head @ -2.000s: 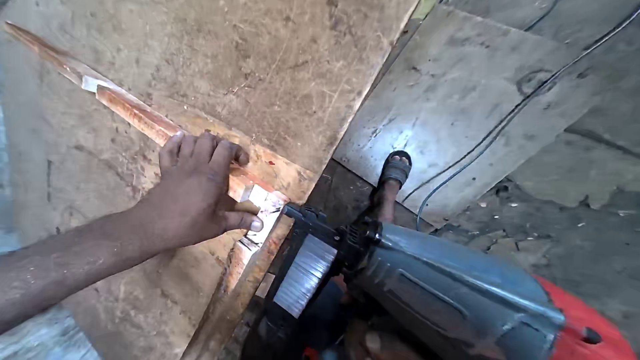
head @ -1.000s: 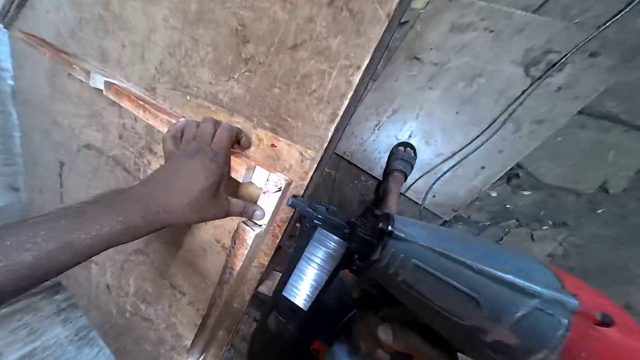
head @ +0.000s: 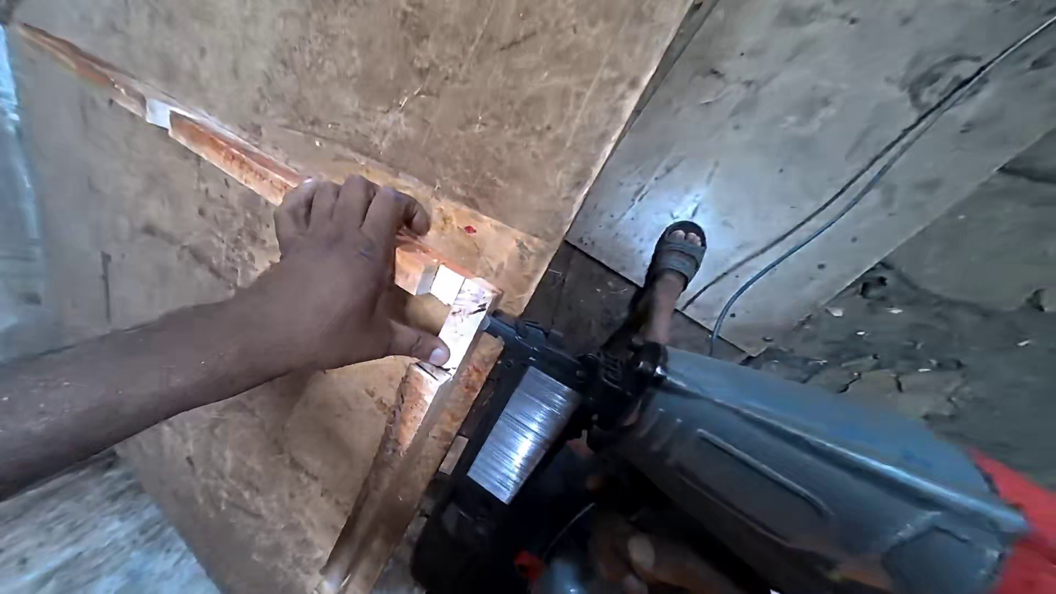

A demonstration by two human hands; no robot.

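Observation:
My left hand [head: 338, 280] grips the wooden strip [head: 231, 161] near the corner of a wooden frame, its thumb against a pale wood block [head: 466, 322]. Another wooden strip [head: 396, 487] runs down from that corner along the board's edge. A grey and red nail gun [head: 784, 462] lies at lower right, its black nose at the outer side of the pale block. Its magazine holds a row of metal fasteners [head: 524, 433]. My right hand [head: 660, 561] is at the tool's underside, mostly in shadow and hidden, and seems closed around its handle.
The frame lies on a large worn wooden board [head: 495, 107]. Beyond the board's edge, a sandaled foot [head: 681, 252] stands by a flat grey sheet [head: 792, 124] on the floor. A dark cable [head: 874, 165] crosses the sheet. Rough, broken ground [head: 949, 330] lies at right.
One second ago the nail gun's nose stood slightly apart from the wood corner; now it is against or very close to the block. My left hand keeps its place at the corner.

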